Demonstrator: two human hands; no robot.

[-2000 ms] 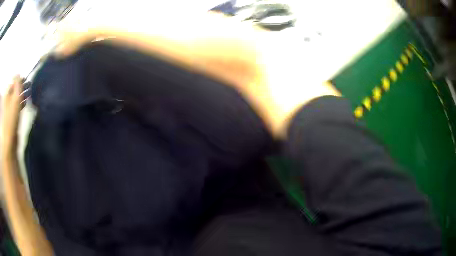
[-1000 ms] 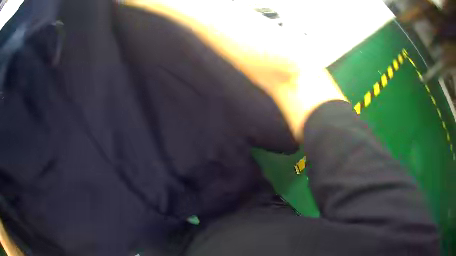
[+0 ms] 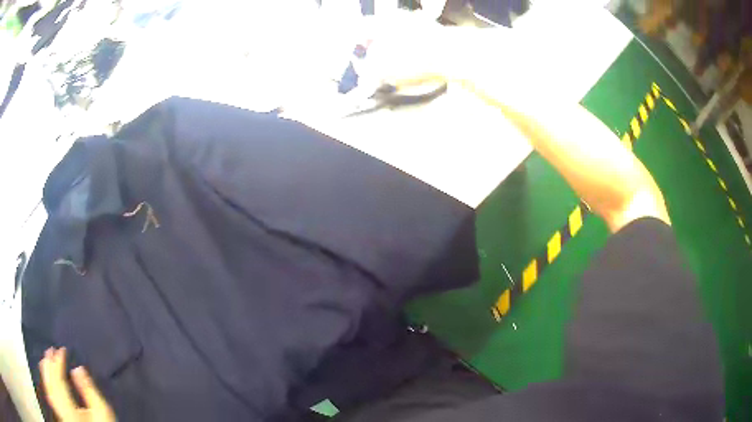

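Observation:
A dark navy collared jacket (image 3: 247, 214) lies spread on the white table, its collar (image 3: 103, 177) at the upper left and one sleeve (image 3: 354, 189) reaching right over the table edge. Pale loose threads (image 3: 148, 216) show near the collar. My left hand (image 3: 74, 391) is at the lower left over the jacket, fingers apart and empty, cut off by the bottom edge. My right hand (image 3: 425, 81) is stretched to the upper middle, washed out by glare, at a dark-handled metal tool (image 3: 408, 97), possibly snips. Whether it grips the tool is unclear.
The white table (image 3: 495, 148) has a small dark and red item (image 3: 350, 74) left of the tool and blurred shiny clutter (image 3: 95, 70) at the upper left. Green floor (image 3: 684, 214) with yellow-black tape (image 3: 552, 247) lies right. Blurred brown items stand at the top right.
My right arm has moved up and right, off the jacket to the tool. The jacket now lies flatter with its collar in view. My left hand has come into view at the lower left.

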